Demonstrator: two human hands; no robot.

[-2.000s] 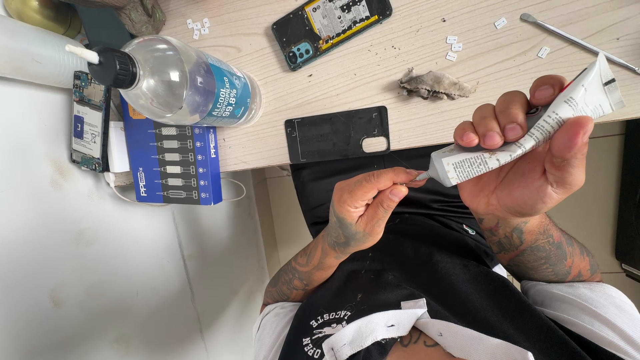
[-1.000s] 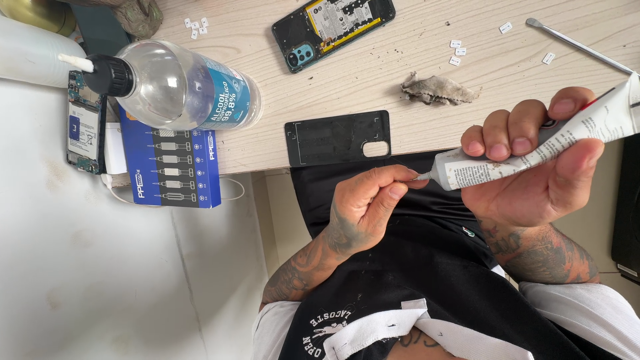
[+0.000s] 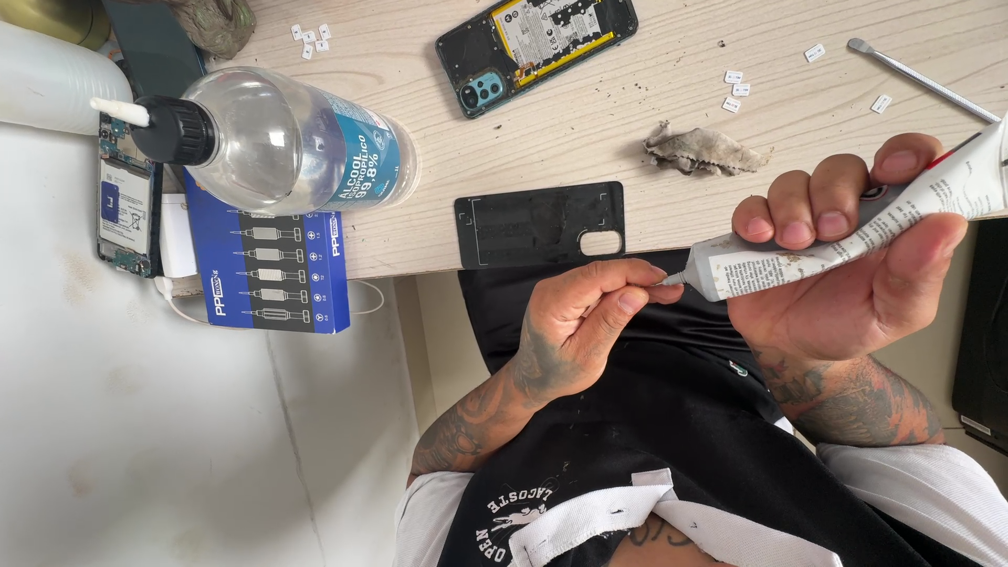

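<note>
My right hand point(image 3: 850, 244) is wrapped around a white and grey squeeze tube point(image 3: 787, 256), which bears printed text and slants up to the right. The thumb and forefinger of my left hand point(image 3: 579, 319) pinch the tip of its narrow nozzle point(image 3: 676, 279); the fingers partly hide that tip. Just above my left hand, a black phone back cover point(image 3: 535, 224) with an oval camera cutout lies at the table's edge. Farther up is an opened phone point(image 3: 543, 47) with its battery exposed. A crumpled, dirty grey cloth point(image 3: 701, 150) lies above the tube.
At left, an isopropyl alcohol bottle point(image 3: 260, 142) overlaps a blue screwdriver box point(image 3: 268, 276). Beside them are another opened phone point(image 3: 126, 197) and a white cable point(image 3: 185, 315). Small white tags point(image 3: 736, 89) and a metal spudger point(image 3: 929, 79) lie at upper right.
Since the earliest frame, my right hand has moved slightly to the right with the tube, whose crimped end now sits lower. My left hand has stayed at the nozzle.
</note>
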